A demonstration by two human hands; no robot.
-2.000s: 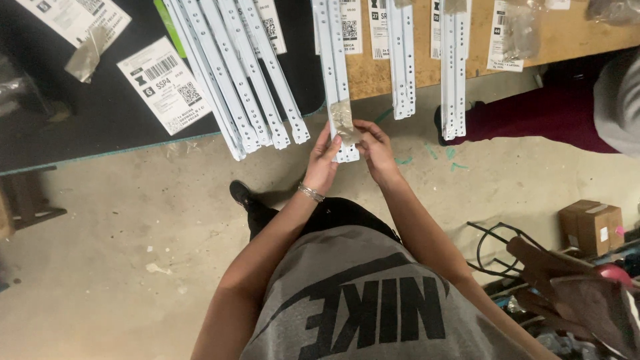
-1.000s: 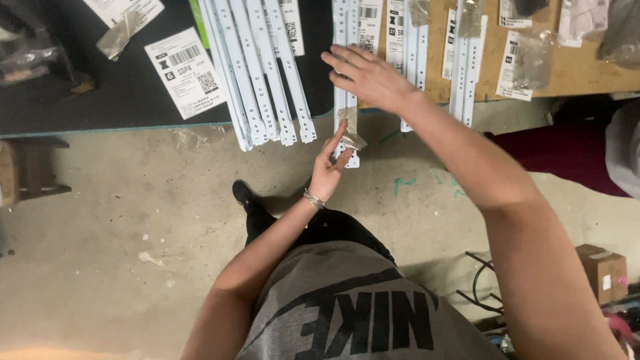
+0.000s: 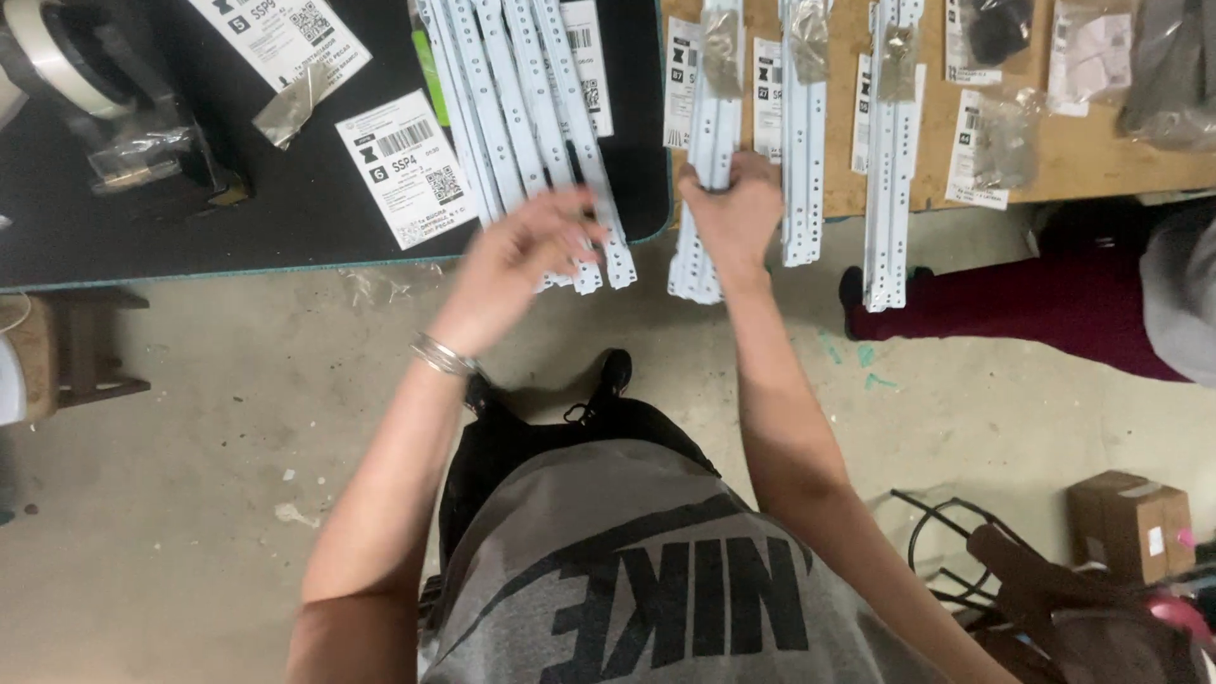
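Observation:
Several white metal drawer slides (image 3: 521, 114) lie side by side on the black mat, their near ends past its edge. Over those ends is my left hand (image 3: 546, 237), blurred, fingers spread; whether it touches them is unclear. My right hand (image 3: 736, 204) grips another pair of drawer slides (image 3: 701, 237) to the right of the mat. A small clear plastic bag of hardware (image 3: 722, 52) rests on that pair, beyond my fingers. Two further sets, the middle slides (image 3: 803, 180) and the right slides (image 3: 888, 209), each carry a similar bag and overhang the table edge.
Printed labels (image 3: 404, 171) lie on the black mat (image 3: 285, 214), with a tape dispenser (image 3: 114, 104) at the left. More labels and bags (image 3: 1007, 138) are on the wooden table (image 3: 1092, 176). A person's dark red trouser leg (image 3: 1026, 309) is at the right, above a cardboard box (image 3: 1130, 522).
My left hand has left the small bag at the near end and moved left to the grouped slides. My right hand has come nearer along its slides. The bag now lies farther up them.

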